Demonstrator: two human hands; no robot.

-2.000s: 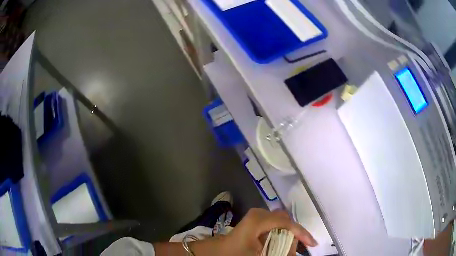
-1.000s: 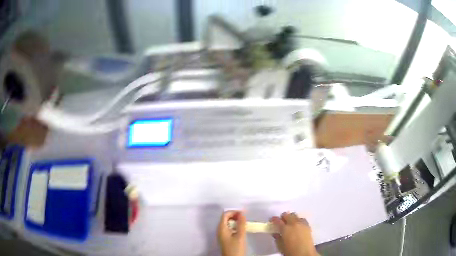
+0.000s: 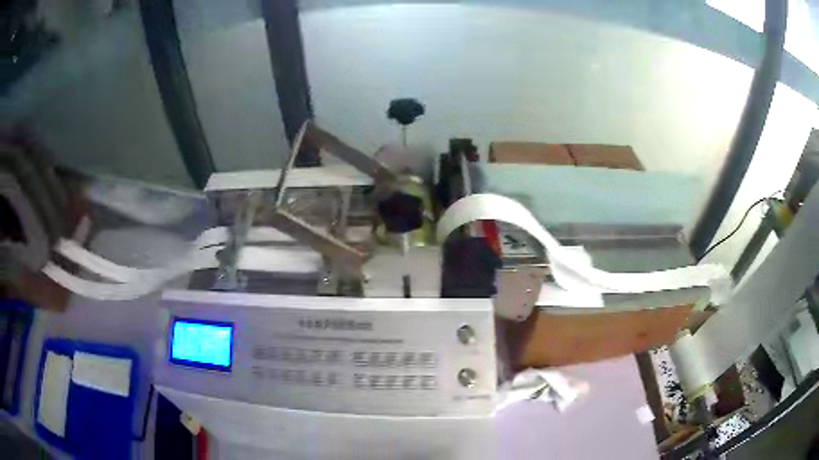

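The cutting machine (image 3: 332,355) stands in front of me, its lit blue display (image 3: 201,344) left of two rows of small keys. White strip material (image 3: 117,283) runs in two bands from the left into the machine. A white band (image 3: 503,211) arches out on the right and lies over the outfeed plate (image 3: 620,269). A bent metal frame (image 3: 314,193) stands over the machine beside black star-shaped knobs (image 3: 406,111). Neither of my hands is in the picture, so I cannot tell what they hold.
A blue tray (image 3: 94,418) with white stacks lies at the lower left, beside a dark flat object (image 3: 172,431). A supply reel (image 3: 22,216) is at the far left. Cardboard (image 3: 602,334) is under the outfeed. Crumpled white strip (image 3: 548,386) lies right of the machine.
My view has tilted up. Both my hands, which held a pale stack between them one second ago, have left the picture at the bottom.
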